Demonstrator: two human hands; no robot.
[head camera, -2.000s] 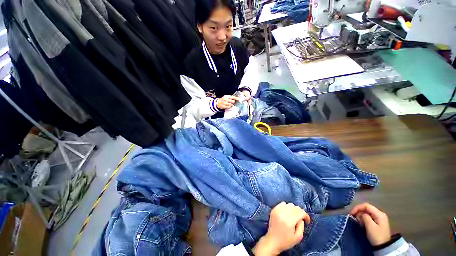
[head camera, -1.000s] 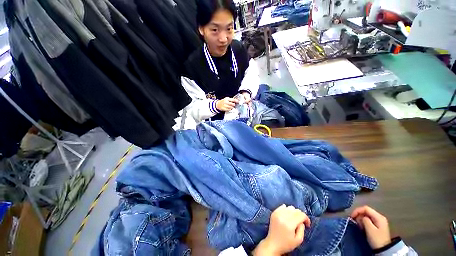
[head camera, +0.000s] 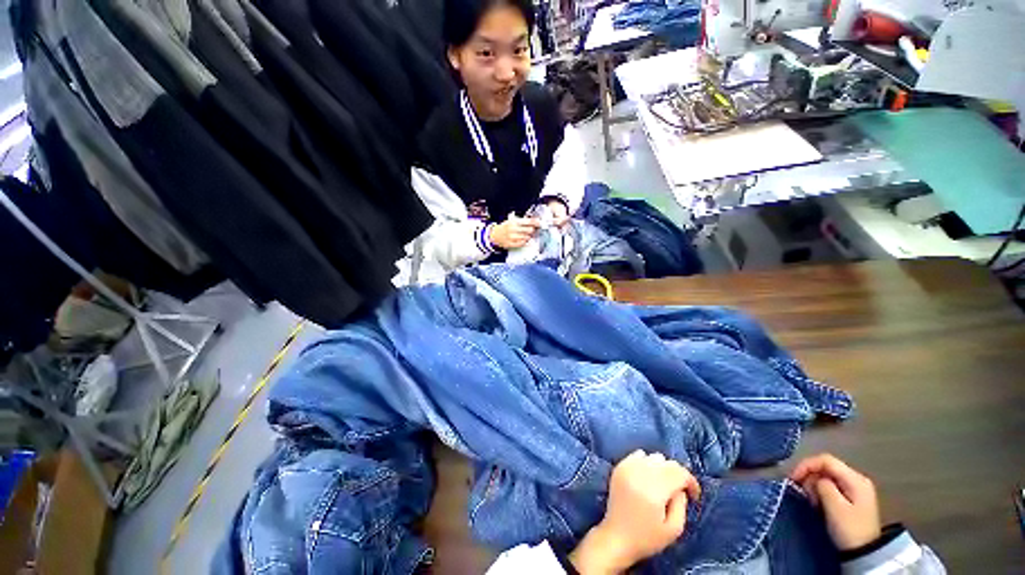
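A mid-blue denim jacket (head camera: 607, 410) with pale stitching lies heaped across the brown wood-grain table (head camera: 899, 337). My left hand (head camera: 646, 505) is closed on the denim near the table's front. My right hand (head camera: 841, 500) has its fingers curled on the right edge of a darker stitched denim part (head camera: 736, 522), which lies between my hands. A small reddish bit shows beside my left fingers; I cannot tell what it is. More denim (head camera: 337, 505) hangs over the table's left side.
A coworker (head camera: 500, 146) sits across the table, holding a pale denim piece (head camera: 551, 238). A yellow loop (head camera: 593, 285) lies near the far edge. Dark garments (head camera: 247, 146) hang at the left. A sewing machine table (head camera: 731, 146) stands behind. A cardboard box (head camera: 73, 517) is at lower left.
My hands and the denim keep the same pose. The view has shifted very slightly, and the coworker's head has moved a little.
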